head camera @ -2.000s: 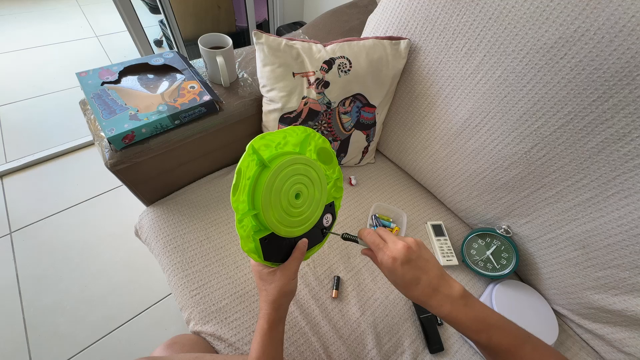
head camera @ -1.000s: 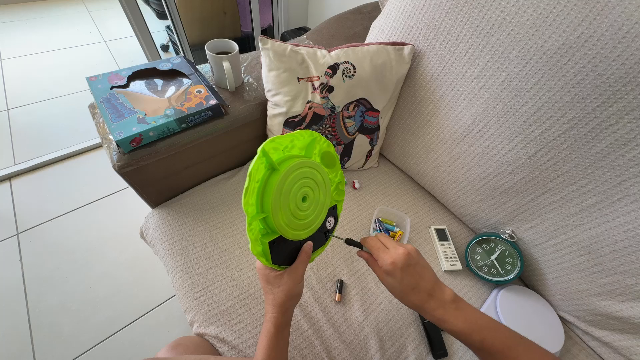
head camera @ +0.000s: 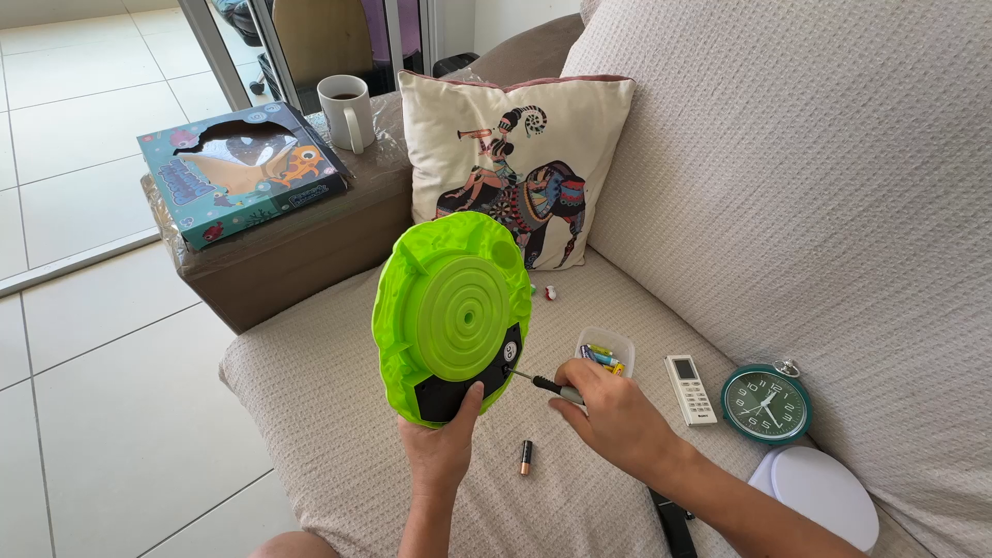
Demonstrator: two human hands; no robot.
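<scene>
My left hand [head camera: 446,438] holds a round green plastic toy base [head camera: 463,310] upright by its lower edge, thumb against a black panel [head camera: 457,395] on the underside. Between the thumb and fingers of my right hand [head camera: 608,411] is a small screwdriver [head camera: 559,389]; its tip meets the panel near the right edge. A clear plastic container [head camera: 626,347] of batteries lies just behind my right hand. Below the toy base, a single AA-type battery [head camera: 526,457] rests on the sofa seat.
Around my right forearm are a white remote control [head camera: 690,391], a green alarm clock [head camera: 767,404], a white round-topped object [head camera: 825,496] and a black object [head camera: 673,523]. A cushion [head camera: 515,170] stands behind. The sofa's armrest bears an opened toy box [head camera: 240,167] and a mug of dark drink [head camera: 346,116].
Both hands stay in nearly the same position, with the screwdriver still held against the black panel. The fingers of my right hand have shifted slightly on the handle.
</scene>
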